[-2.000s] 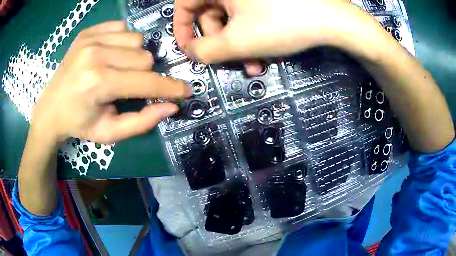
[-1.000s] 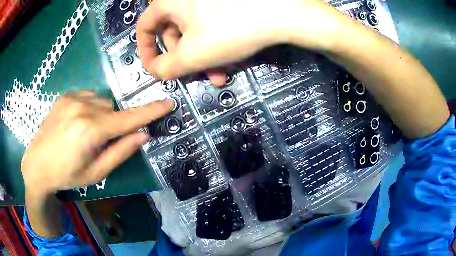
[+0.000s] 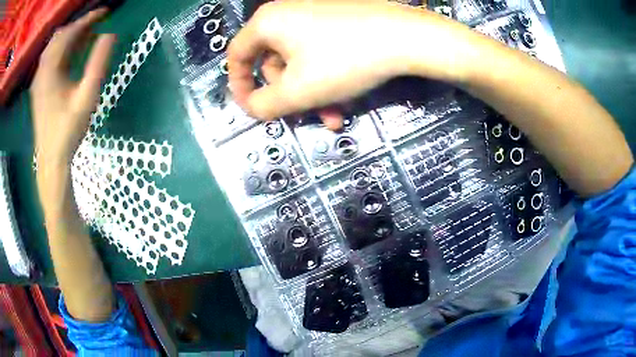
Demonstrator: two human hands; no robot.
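The clear blister tray [image 3: 411, 209] lies tilted across the middle. Black lens covers [image 3: 294, 244] with silver-edged circles sit in its pockets. The near pockets hold solid black covers [image 3: 335, 298]. My right hand [image 3: 279, 63] is over the tray's upper left part, thumb and fingers curled together. Whether its fingertips hold a small piece cannot be told. My left hand [image 3: 70, 90] is at the upper left, off the tray, blurred, its fingers apart and nothing seen in it. White perforated strips [image 3: 132, 202] lie fanned out on the green bench top, partly behind my left wrist.
A red bin edge [image 3: 28, 35] is at the upper left. A long white block [image 3: 12, 230] lies at the far left edge. Red racks [image 3: 28, 314] stand below the bench edge at the lower left. The tray overhangs the near bench edge above my lap.
My left hand has left the tray's left side and moved up and left over the strips, its fingers spreading. My right hand stays curled over the tray. The view has shifted somewhat.
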